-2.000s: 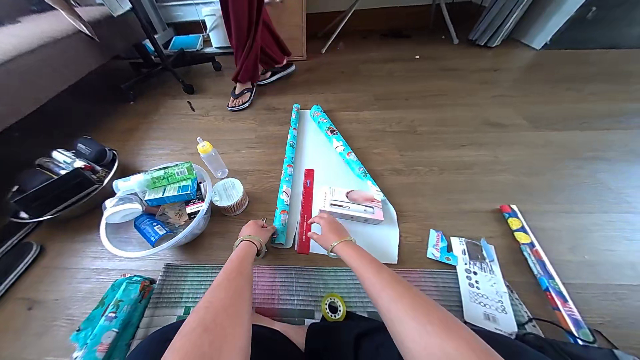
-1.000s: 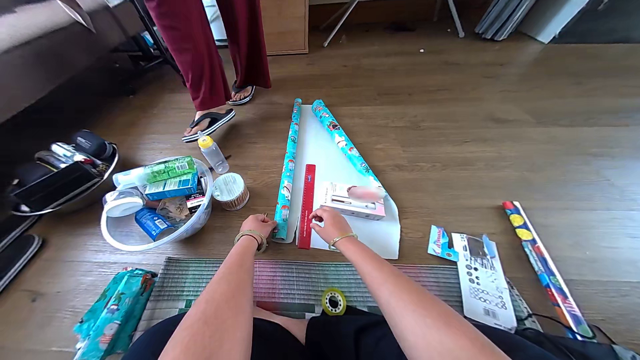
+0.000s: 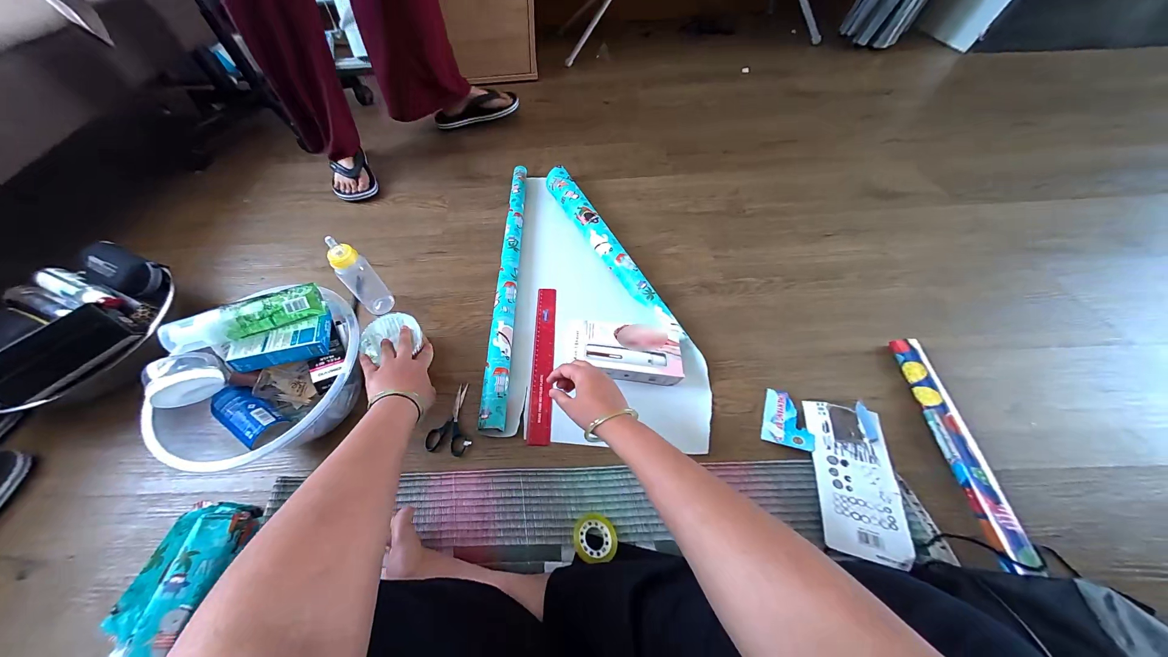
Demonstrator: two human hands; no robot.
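Note:
My left hand (image 3: pixel 400 370) rests with spread fingers on a round clear container with a whitish lid (image 3: pixel 391 330), beside the plastic tub. My right hand (image 3: pixel 584 394) is over the wrapping paper's white side (image 3: pixel 643 429), fingers curled, just right of a red ruler (image 3: pixel 541 365); whether it holds anything small cannot be told. The turquoise patterned wrapping paper (image 3: pixel 504 319) is rolled at both sides. A white and pink box (image 3: pixel 630 354) lies on the sheet. Black-handled scissors (image 3: pixel 449 429) lie on the floor between my left hand and the left roll.
Left are a plastic tub (image 3: pixel 164 447) of packages, a baby bottle (image 3: pixel 365 278) and a basket (image 3: pixel 151 338). A wrapped turquoise parcel (image 3: pixel 182 575) lies lower left. Tape (image 3: pixel 595 538) is near my lap; a printed card (image 3: pixel 858 484) and colourful rolls (image 3: pixel 958 447) lie right. A person (image 3: pixel 401 64) stands ahead.
My left hand has moved left from the lower end of the left roll to the round container. The scissors now show on the floor. The person's feet have shifted.

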